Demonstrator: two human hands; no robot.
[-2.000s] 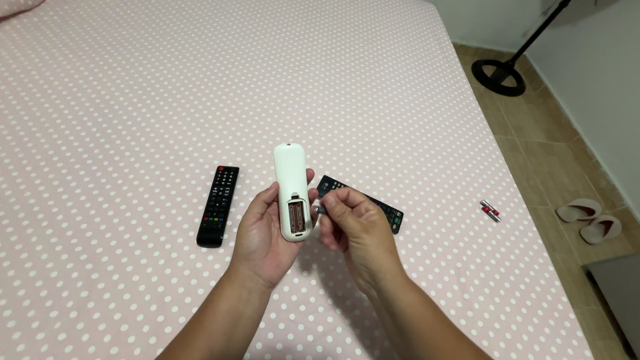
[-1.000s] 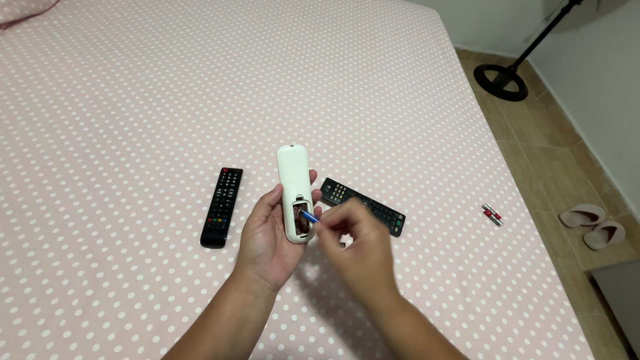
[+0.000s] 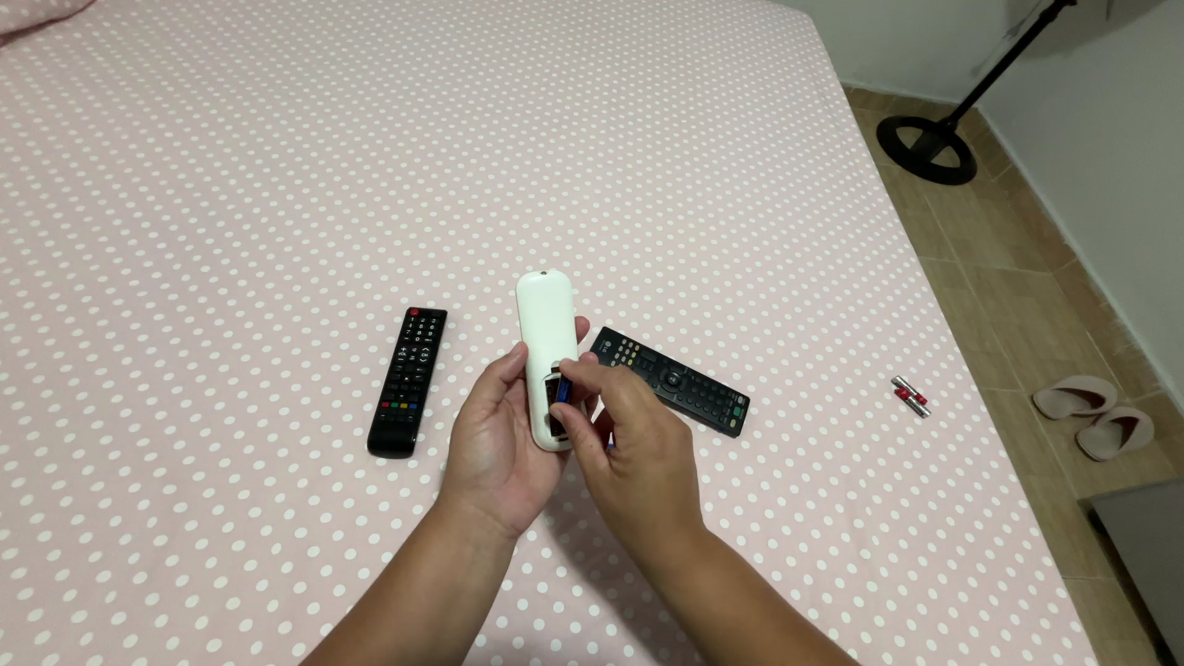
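My left hand (image 3: 504, 444) holds a white remote control (image 3: 546, 319) back side up, its battery compartment uncovered at the lower end. Between the thumb and forefinger of my right hand (image 3: 643, 444) is a blue battery (image 3: 563, 390), which lies at the right side of the compartment; the fingers partly cover it. Left of my hands a black remote control (image 3: 407, 384) rests with its buttons up. Another black remote control (image 3: 675, 379) lies slantwise just behind my right hand. Two red and silver batteries (image 3: 911, 396) are side by side near the right part of the bed.
A pink bedsheet with white dots (image 3: 277, 231) covers the bed under everything. Beyond its right edge are a tiled floor, a pair of sandals (image 3: 1115, 435), a black round stand base (image 3: 927, 150) and a grey flat-topped object (image 3: 1142, 536). A wall runs along the far right.
My right hand has brought the blue battery from beside the white remote control to its compartment; the battery was tilted there a second ago and now lies more along it. My left hand keeps its hold.
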